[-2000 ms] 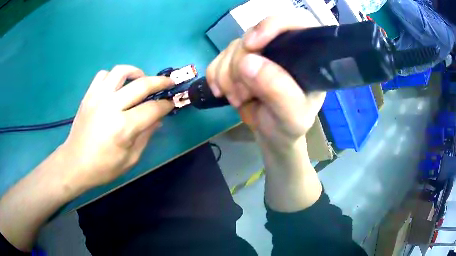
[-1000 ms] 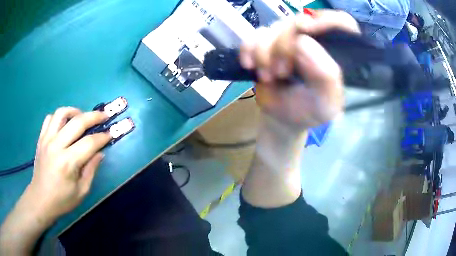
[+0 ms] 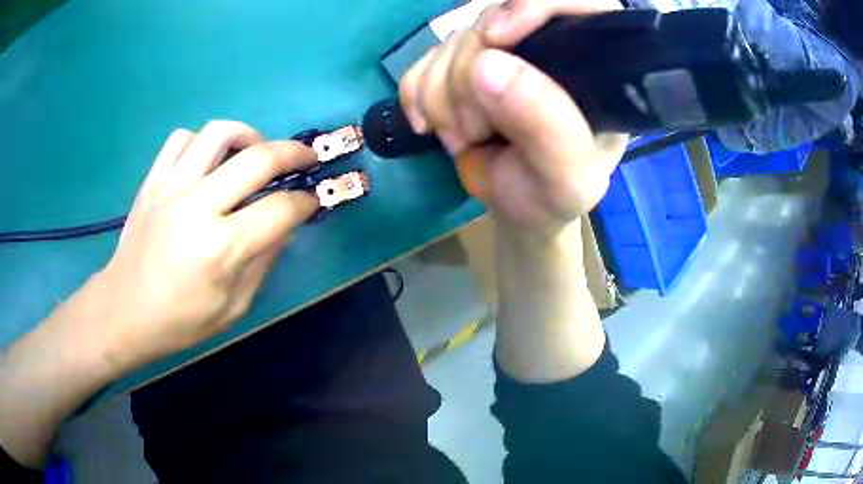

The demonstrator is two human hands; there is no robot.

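Observation:
My left hand (image 3: 203, 232) presses two paired end connectors (image 3: 339, 189) side by side on the green mat, fingertips on their rear ends. Their copper-and-white metal plates face up, each with a dark hole. A black cable (image 3: 66, 232) runs left from under the hand. My right hand (image 3: 530, 123) is closed around a thick black electric screwdriver (image 3: 643, 80), held nearly level. Its ribbed black nose (image 3: 386, 128) is at the front end of the upper connector. The bit tip cannot be made out.
The grey-white screw feeder (image 3: 413, 59) is mostly hidden behind my right hand. Blue bins (image 3: 653, 217) and brown cardboard stand below the bench edge at right. A person's blue-grey clothing (image 3: 795, 85) shows at upper right. Yellow-black tape (image 3: 452, 342) crosses the floor.
The screwdriver has moved from over the feeder back to the connectors, now at the upper one; two seconds ago it was at the lower. My left hand still holds the pair.

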